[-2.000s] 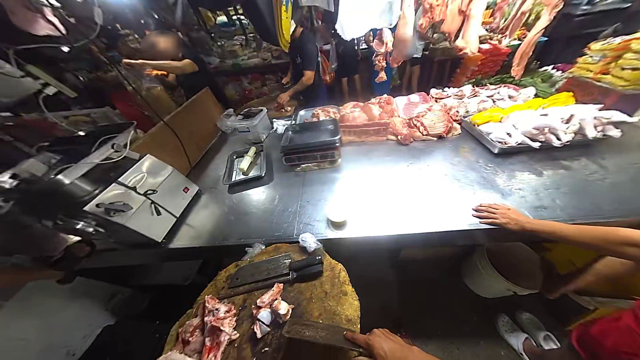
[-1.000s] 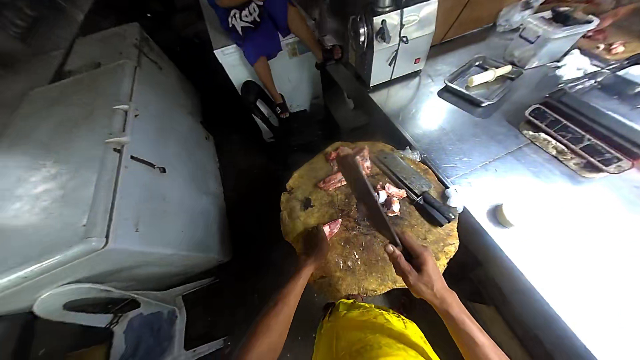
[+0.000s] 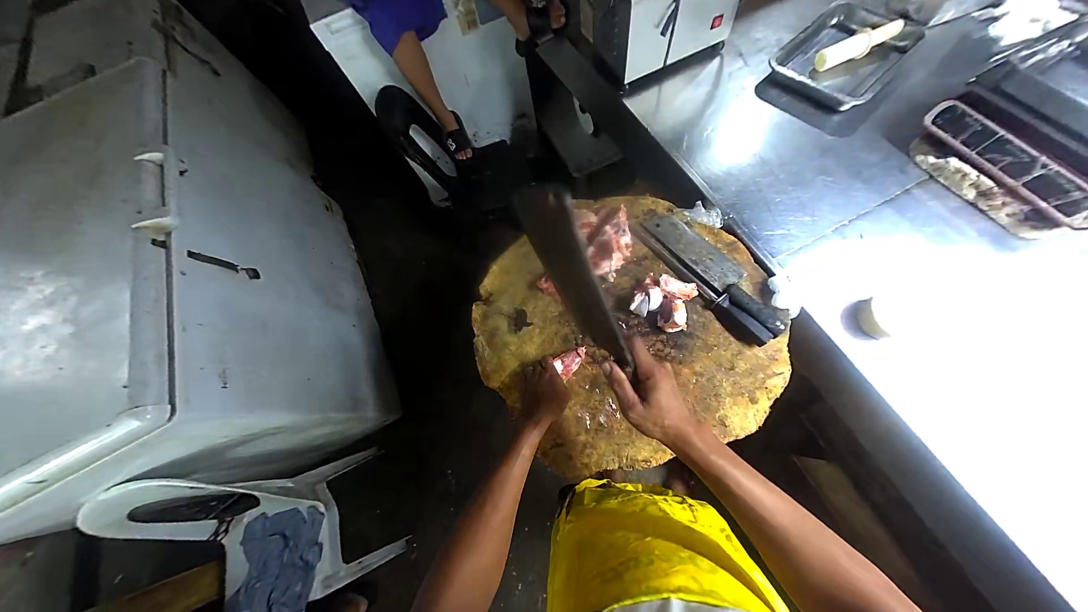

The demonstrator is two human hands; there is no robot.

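Observation:
A thick round wooden chopping block point(image 3: 722, 382) stands before me. My right hand point(image 3: 653, 395) grips the handle of a large cleaver point(image 3: 574, 272), its blade raised and slightly blurred, pointing up and left. At the block's left side my left hand point(image 3: 544, 391) holds a small piece of raw meat point(image 3: 569, 363). Beyond the blade lies a larger heap of raw meat and bone point(image 3: 608, 238). Several cut bony pieces point(image 3: 663, 299) rest right of the blade. A second cleaver point(image 3: 693, 251) lies near the right rim, beside another dark-handled knife point(image 3: 741, 321) partly under it.
A steel counter point(image 3: 816, 187) runs along the right, bearing a metal tray point(image 3: 841, 93) and a small round object point(image 3: 873, 317). A white chest freezer point(image 3: 272, 323) stands left, above a white plastic chair point(image 3: 195, 510) with a cloth. A person's leg point(image 3: 421, 81) shows beyond the block.
The view has swung left and down since the first frame, where my right hand was at the cleaver on the block. The cleaver is now raised, and my left hand has come into view with meat.

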